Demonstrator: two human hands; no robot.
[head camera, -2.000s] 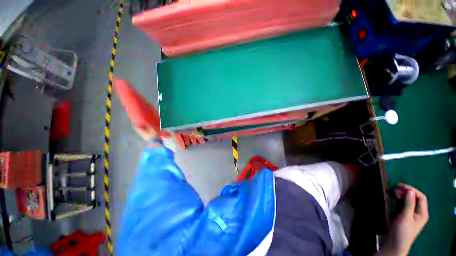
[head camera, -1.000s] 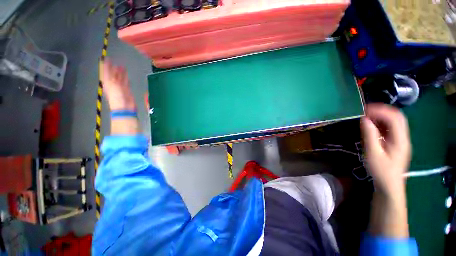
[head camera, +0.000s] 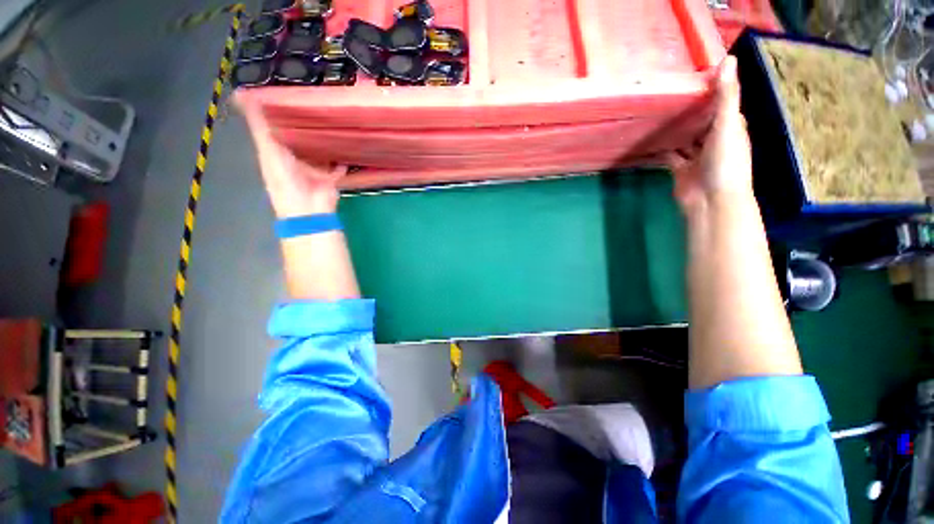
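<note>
A stack of salmon-red foam trays (head camera: 492, 133) lies at the back edge of the green-topped board (head camera: 512, 261). Several black rounded housings (head camera: 405, 67) sit in the left part of the top tray. My left hand (head camera: 297, 179), with a blue wristband, grips the left end of the stack. My right hand (head camera: 717, 154) grips its right end. The fingertips of both hands are partly hidden behind the foam.
A blue-framed box with a tan rough top (head camera: 840, 123) stands right of the trays. A silver wire spool (head camera: 811, 281) is below it on the green bench mat (head camera: 850, 358). A rack (head camera: 102, 394) and yellow-black floor tape (head camera: 189, 246) are at the left.
Both hands have moved onto the ends of the foam stack and taken hold of it. The left hand came from beside the board, the right from the bench side. More of the top tray shows.
</note>
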